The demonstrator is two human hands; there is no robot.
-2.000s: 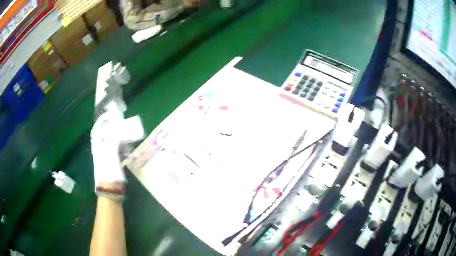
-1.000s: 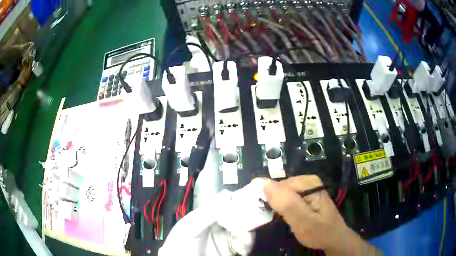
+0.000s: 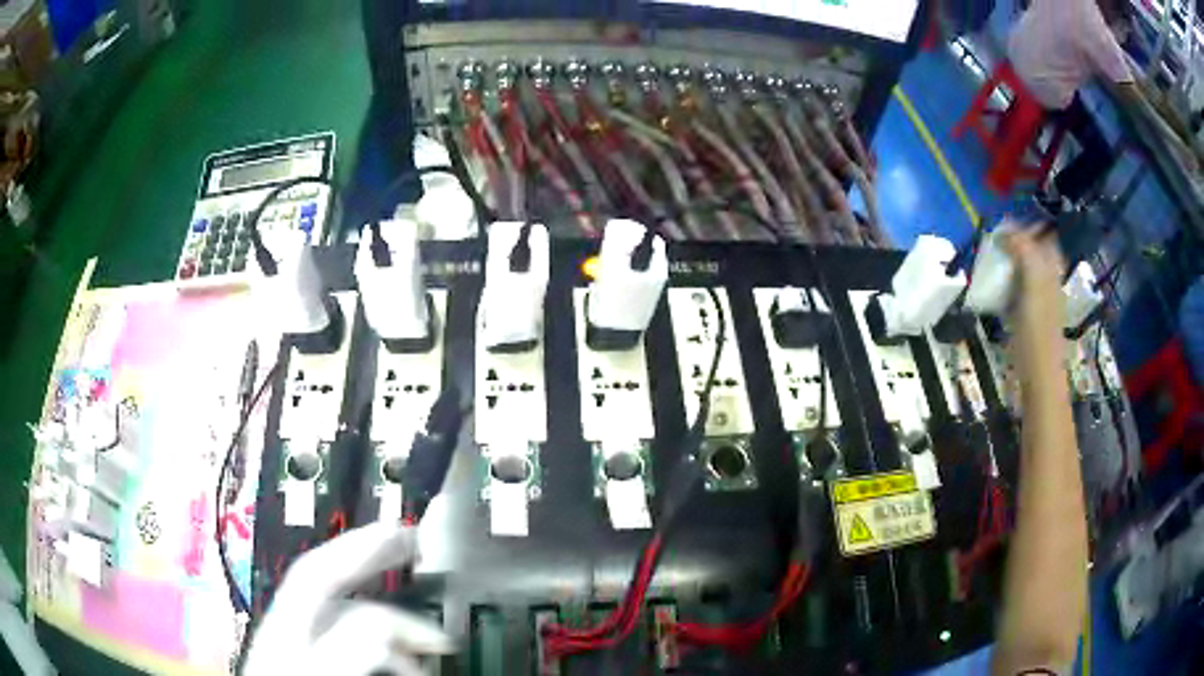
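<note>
White power adapters (image 3: pixel 511 284) stand upright in sockets along the black test fixture panel (image 3: pixel 739 541), with black leads at their top ends. My left hand (image 3: pixel 343 601), in a white glove, is blurred at the bottom left, below a hanging black connector (image 3: pixel 433 449). Its fingers look apart, and I see nothing held in it. My bare right hand (image 3: pixel 1036 264) reaches to the far right and closes around an adapter (image 3: pixel 990 271) at the socket row. Its fingertips are blurred. One white socket strip (image 3: pixel 700 350) near the middle carries no adapter.
Several white adapters (image 3: pixel 93 489) lie on the paper-covered board (image 3: pixel 185 581) at left. A calculator (image 3: pixel 258 205) lies beyond it. Cable connectors (image 3: pixel 614 86) line the rack at the back. A yellow warning label (image 3: pixel 882 515) is on the panel. A person (image 3: pixel 1063 53) and red stools are at upper right.
The view has swung from the board to the socket row. My hands were together at the panel a second ago. Now my right hand is far right, my left hand lower left.
</note>
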